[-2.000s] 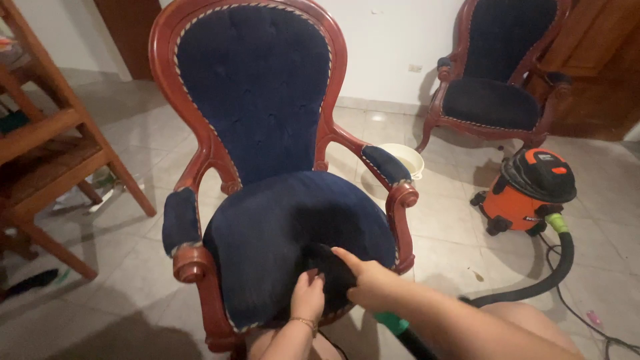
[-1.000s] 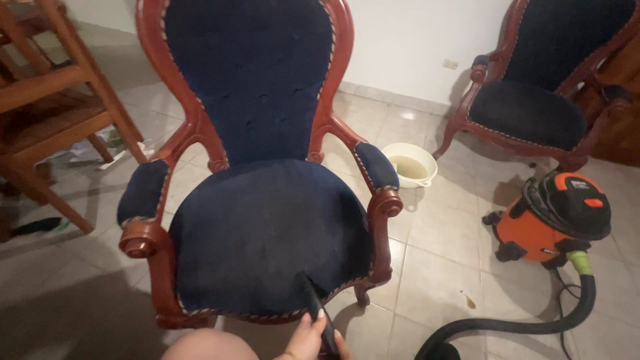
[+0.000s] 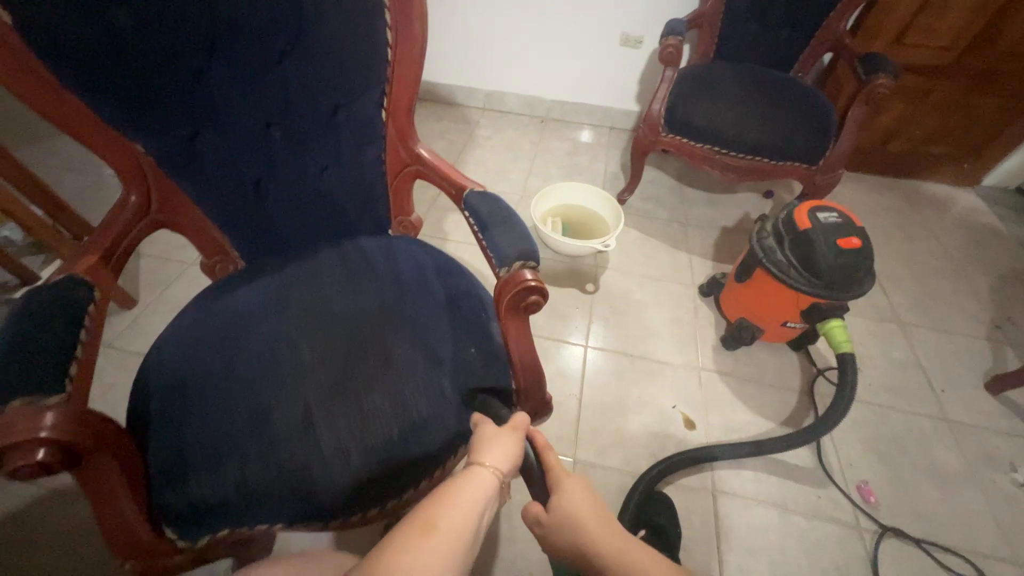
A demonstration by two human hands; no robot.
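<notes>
A wooden armchair with dark blue velvet upholstery fills the left side of the head view; its rounded seat (image 3: pixel 320 376) has darker patches. Near the front right corner of the seat, the tip of a black vacuum nozzle (image 3: pixel 534 472) meets the fabric. My left hand (image 3: pixel 498 444), with a thin bracelet at the wrist, grips the nozzle close to its tip. Just behind it, my right hand (image 3: pixel 568 504) is closed around the same black tube. A ribbed black hose (image 3: pixel 736 452) runs to an orange and black canister vacuum (image 3: pixel 788 276) on the floor.
Beyond the chair's right armrest stands a white plastic basin (image 3: pixel 576 244) holding cloudy water and an object. A matching armchair (image 3: pixel 748 112) is by the wall, near a wooden door (image 3: pixel 944 96). A power cord (image 3: pixel 848 488) and a small pink item (image 3: pixel 866 494) lie on the tiled floor.
The nozzle tip has moved from the front middle of the seat to its front right corner, both hands with it. The view has come closer to the chair.
</notes>
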